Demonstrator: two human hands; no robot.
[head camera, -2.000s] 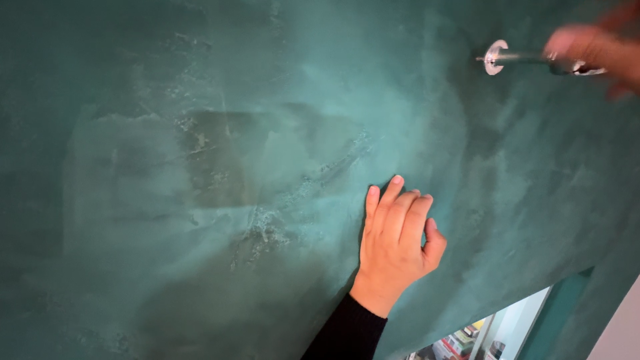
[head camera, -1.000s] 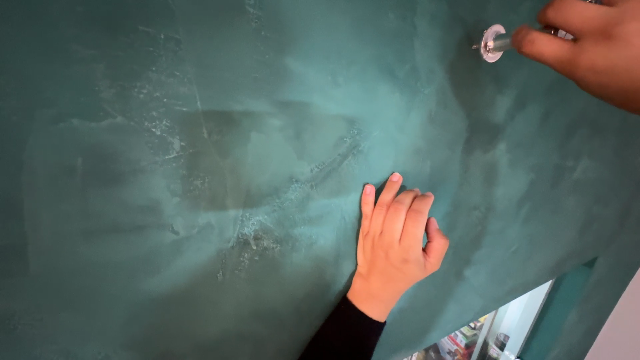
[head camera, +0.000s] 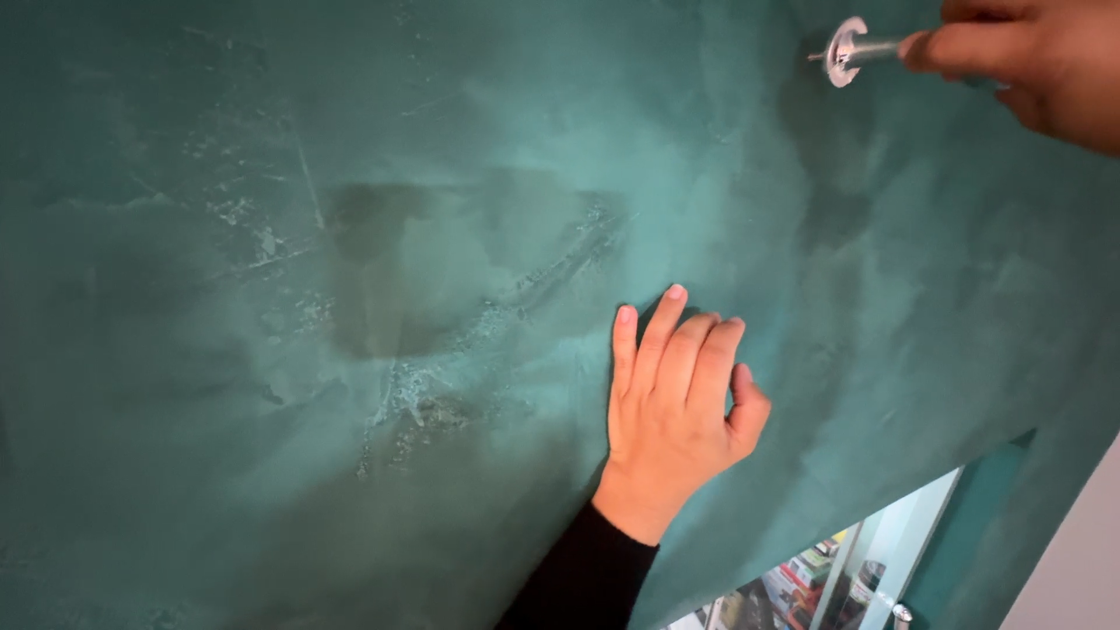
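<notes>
My left hand (head camera: 678, 402) rests against a teal, mottled wall-like surface (head camera: 490, 245) near the middle, its fingers apart and nothing in it. A black sleeve covers that wrist. At the upper right, my right hand (head camera: 1041, 70) has its fingers closed around the shaft of a metal fitting (head camera: 875, 51). The fitting has a round, shiny flange at its left end, and a thin tip sticks out beyond the flange. Whether this tip touches the surface cannot be told. The far end of the fitting is hidden by my right hand.
An opening or glazed panel with a slanted edge at the lower right shows shelves with several packed items (head camera: 801, 582) and a jar-like container (head camera: 862, 586). A pale grey surface (head camera: 1067, 551) lies beyond the teal edge. Pale scuffs and darker patches mark the teal surface.
My right hand's fingers have come closer to the flange than they were two seconds ago, covering more of the shaft. My left hand has stayed in place.
</notes>
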